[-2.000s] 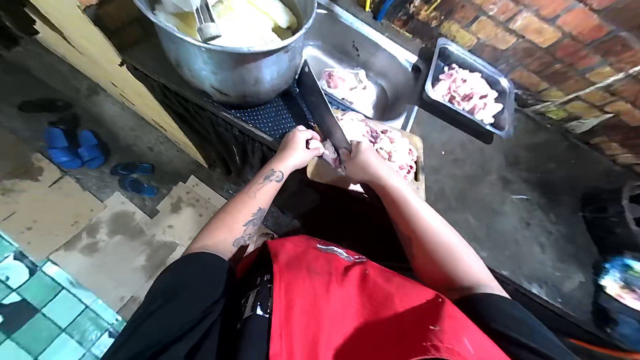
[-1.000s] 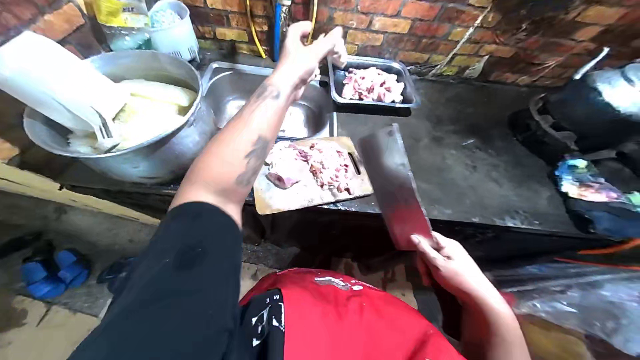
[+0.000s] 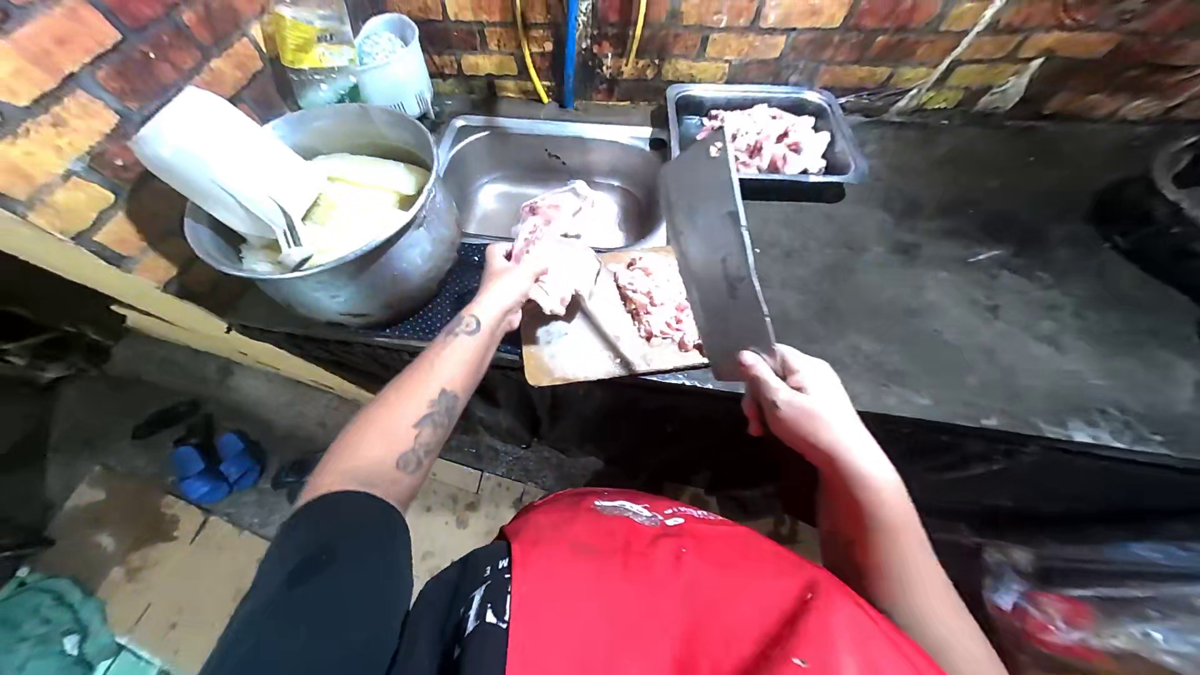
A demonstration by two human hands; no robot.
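Note:
My left hand (image 3: 509, 286) grips a piece of raw meat (image 3: 555, 246) above the left part of a wooden cutting board (image 3: 572, 352). Cut raw meat (image 3: 654, 302) is heaped on the board's right half. With my right hand (image 3: 797, 398) I hold a cleaver (image 3: 717, 253) by its handle, the wide blade raised and pointing away from me; it hides the board's right edge. More raw meat pieces (image 3: 769, 141) lie in a rectangular tray (image 3: 847, 155) behind the blade.
A steel sink (image 3: 483, 178) is set behind the board. At left a large metal pot (image 3: 403, 253) holds pale pieces, a white plastic container (image 3: 225, 169) and a metal utensil. A plastic bottle (image 3: 314, 56) and a white perforated cup (image 3: 394, 70) stand by the brick wall. Blue sandals (image 3: 216, 467) lie on the floor.
My left hand, over by the tray a second ago, is back near the board and now grips raw meat. The cleaver is raised farther over the board's right side.

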